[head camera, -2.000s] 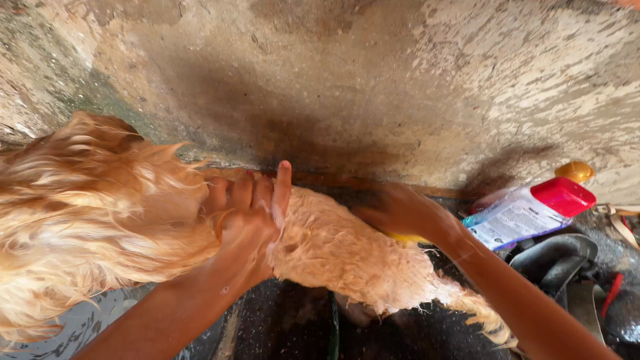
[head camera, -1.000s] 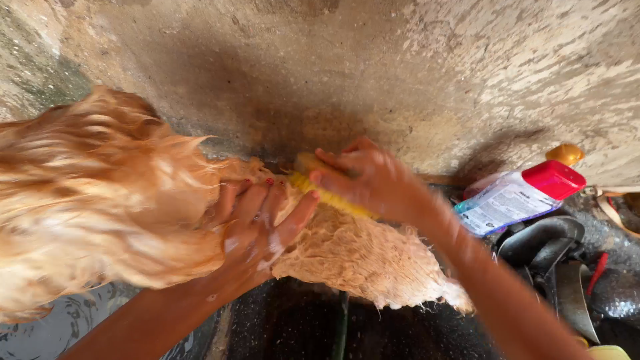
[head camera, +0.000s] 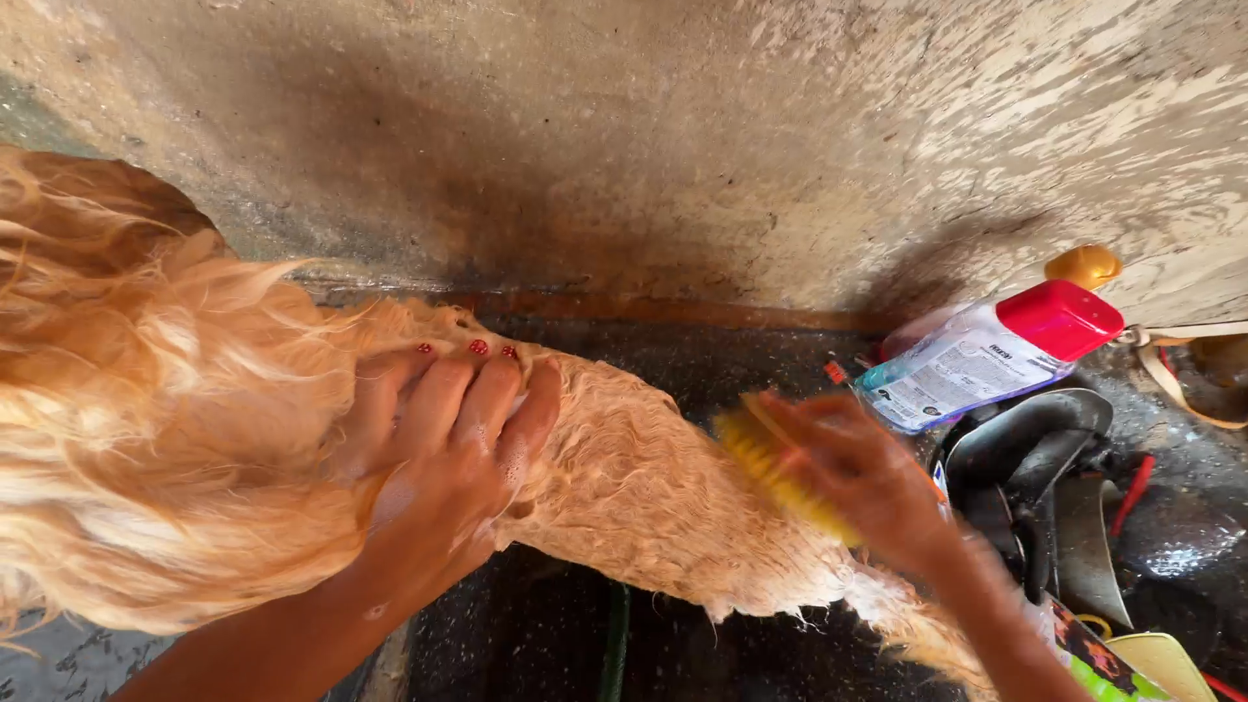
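A long-haired, golden dog (head camera: 653, 478) stands on a dark wet floor, its rear body damp and its fur flattened. Over its back lies my left hand (head camera: 448, 429), fingers curled into the coat and soap suds on the skin; it grips the dog's fur or body. My right hand (head camera: 858, 468), slightly blurred, holds a yellow-bristled scrub brush (head camera: 780, 473) against the wet fur near the rump. The dog's tail (head camera: 912, 624) points to the lower right. Its head is not in view.
A stained wall (head camera: 585, 146) runs along the dog's far side. At right are a clear bottle with a red cap (head camera: 975, 351), an orange-yellow object (head camera: 1082, 265), dark pans or containers (head camera: 1033, 448) and a strap (head camera: 1180, 390). A green hose (head camera: 616, 643) lies below the dog.
The brush in my right hand has moved from beside my left hand back toward the dog's rump. My left hand stays on the dog's back.
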